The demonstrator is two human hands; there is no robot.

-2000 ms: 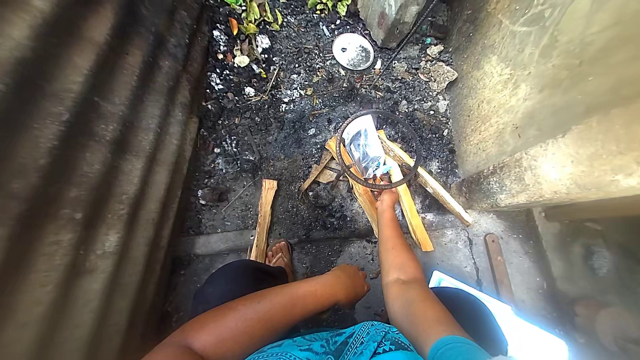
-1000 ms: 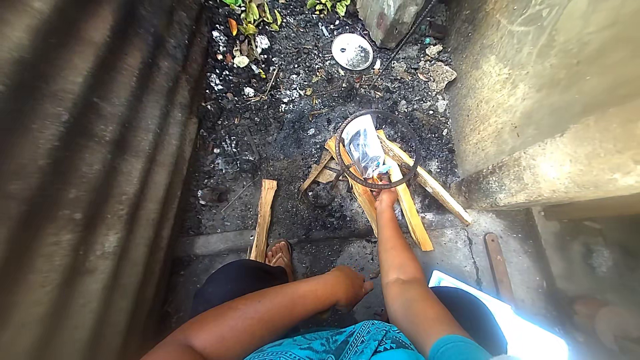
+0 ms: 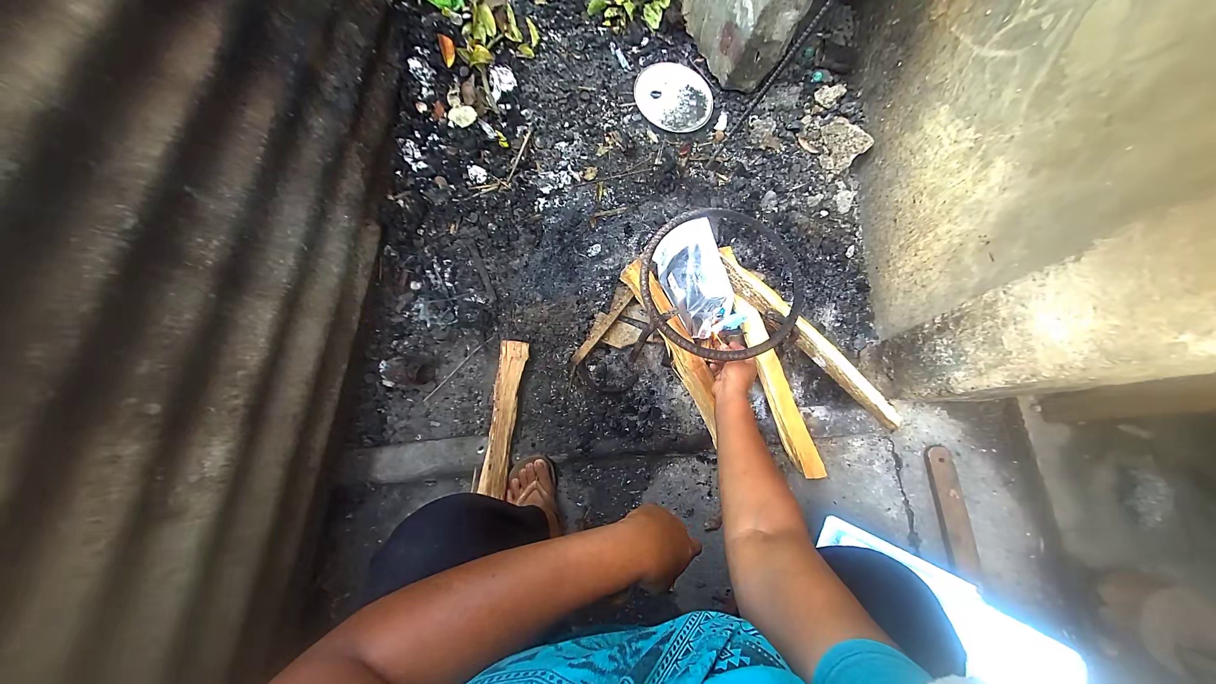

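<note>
A round iron ring stand (image 3: 797,285) stands over split firewood (image 3: 781,404) on sooty ground. Inside the ring's outline lies a shiny plastic wrapper or sheet (image 3: 692,271), with a small orange glow at its near end. My right hand (image 3: 733,372) reaches to the near side of the ring, beside that end; its fingertips are partly hidden, so whether it holds something cannot be told. Bent at the wrist, my left hand (image 3: 660,548) hangs over the concrete near my knees, fingers turned down and mostly hidden.
Corrugated metal sheeting (image 3: 190,285) rises on the left, a concrete wall (image 3: 1026,190) on the right. A separate split log (image 3: 503,408) lies by my sandalled foot (image 3: 534,486). Farther off are a round metal lid (image 3: 673,97) and a stone block (image 3: 746,38). A flat rusty bar (image 3: 952,508) lies at right.
</note>
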